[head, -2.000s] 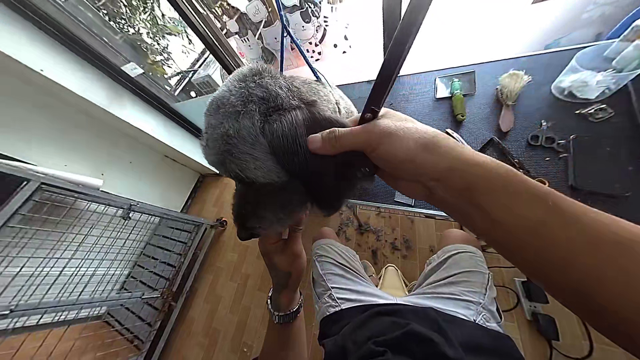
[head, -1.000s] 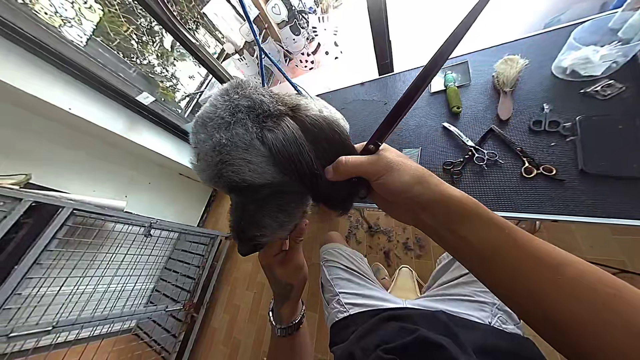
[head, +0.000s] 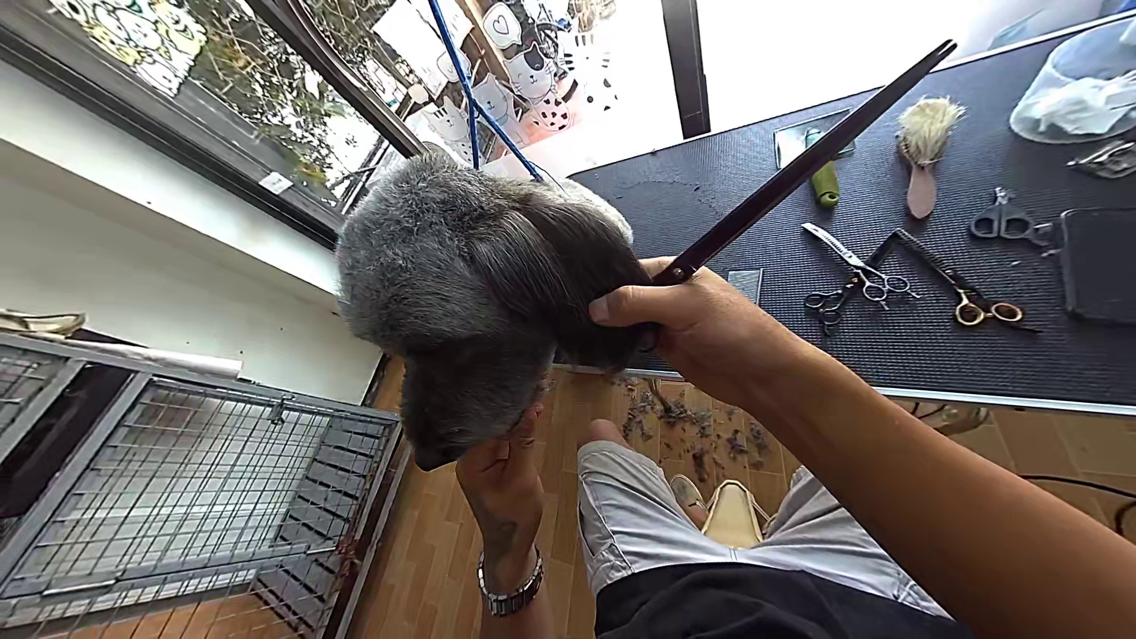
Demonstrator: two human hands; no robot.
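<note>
A grey dog's head (head: 444, 284) with a dark muzzle and long ear hair fills the middle of the head view. Under its muzzle is my left hand (head: 504, 470), with a metal-banded watch on the wrist; the fingertips are partly hidden by the fur. My right hand (head: 688, 311) grips long dark grooming scissors (head: 799, 169) near the pivot, blades pointing up and right and seemingly closed. Its thumb lies against the dog's dark ear (head: 577, 266). A blue cord (head: 470, 89) runs down behind the head.
On the black ribbed grooming table (head: 887, 364) lie silver thinning shears (head: 856, 266), black shears (head: 954, 280), a pale-bristled brush (head: 925, 155), a green-handled tool (head: 824, 182) and a clear tub (head: 1065, 98). A wire cage (head: 177, 479) stands at left. Hair clippings (head: 701, 426) litter the floor.
The scissors have swung from steep to a more rightward slant in my right hand. That hand stays at the ear, and my left hand stays under the muzzle. The view has shifted somewhat.
</note>
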